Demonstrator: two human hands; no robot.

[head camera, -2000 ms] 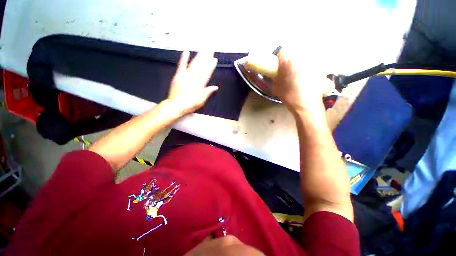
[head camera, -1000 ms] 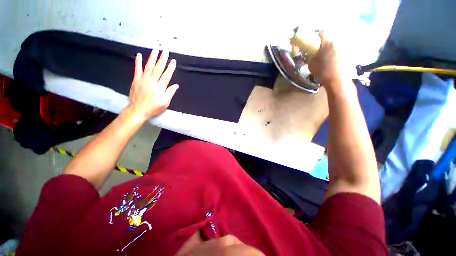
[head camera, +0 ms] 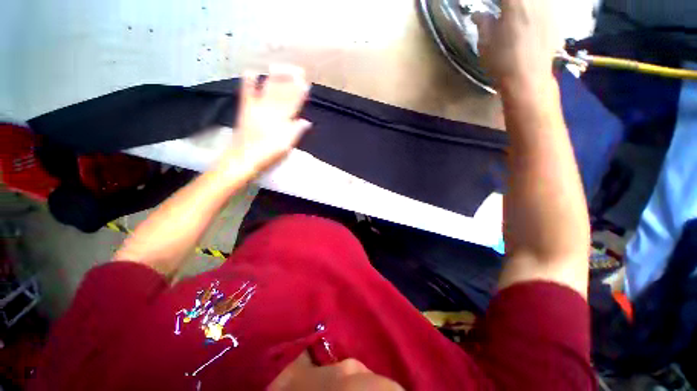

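Observation:
A long dark fabric strip point(head camera: 397, 145) lies along the near edge of the white table, with a raised seam line near its upper edge. My left hand point(head camera: 271, 114) is blurred on the strip's middle part, its fingers bent at the upper edge; whether they grip the cloth is unclear. My right hand point(head camera: 516, 46) is closed on the steam iron point(head camera: 451, 34) at the top right, partly cut off by the frame. The iron is beyond the strip's upper edge, not on it. My right forearm hides the strip's right end.
The white table point(head camera: 92, 46) has small dark specks. A yellow hose point(head camera: 642, 67) runs right from the iron. A navy cloth point(head camera: 585, 122) lies at the right, with light-blue cloth point(head camera: 665, 198) beyond. A red crate point(head camera: 23, 164) with dark fabric stands below the table's left end.
The strip has shifted right and now covers much of the tan patch. My left hand first moved left along the strip, then back right. The iron has moved up and right, off the strip.

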